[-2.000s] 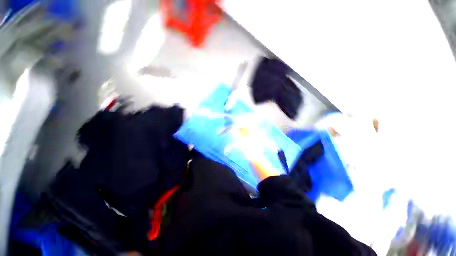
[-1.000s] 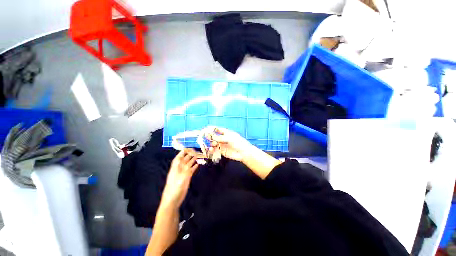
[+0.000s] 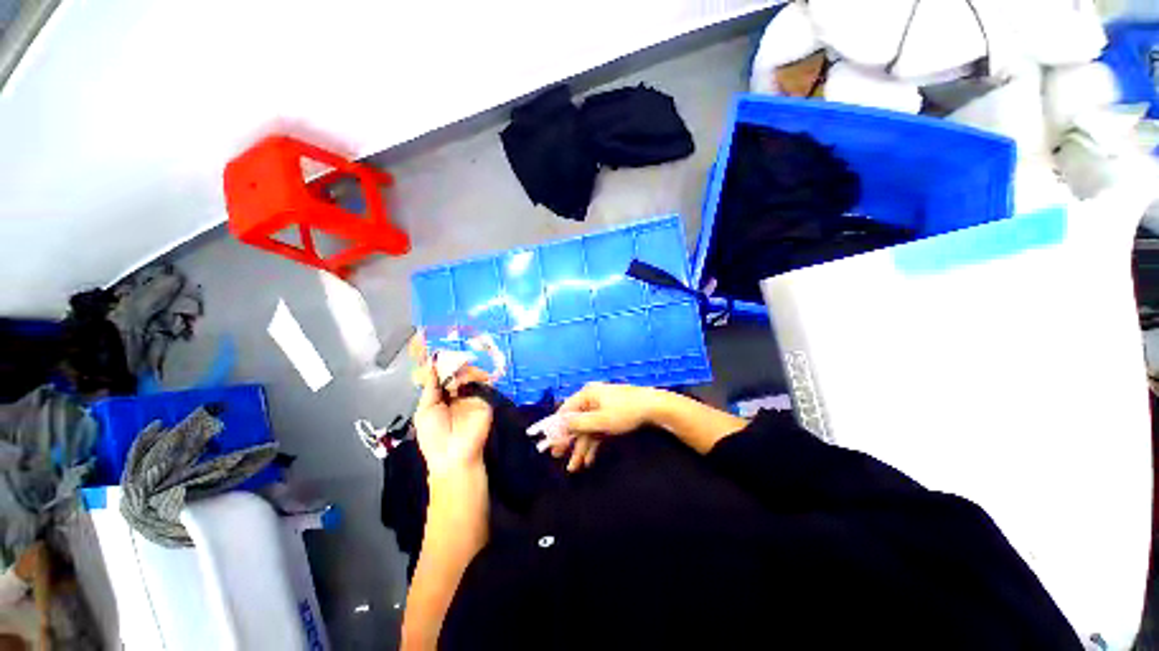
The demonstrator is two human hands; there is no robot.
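Observation:
My left hand (image 3: 454, 413) is in front of my body, fingers closed around a pale looped strip (image 3: 492, 357), with a small tan and white part at the fingertips. Dark cloth (image 3: 511, 445) lies just beside and below this hand; whether it is also held cannot be told. My right hand (image 3: 604, 420) is a little to the right, closed on a small whitish piece (image 3: 552, 432), perhaps a ticket. The hands are apart. Below the strip is a blue crate or its lid (image 3: 572, 312) with a grid pattern, on the floor.
A red stool (image 3: 286, 204) stands upper left. Dark cloth (image 3: 595, 140) lies on the floor beyond the blue grid. A blue crate (image 3: 941, 172) holding dark cloth is at upper right. A white table (image 3: 966, 369) is at right. Another blue crate (image 3: 191, 413) and grey cloth are at left.
The view is sharper and has turned. My hands, close together a second ago, are now further apart. The left holds the pale strip and the right holds a small whitish piece.

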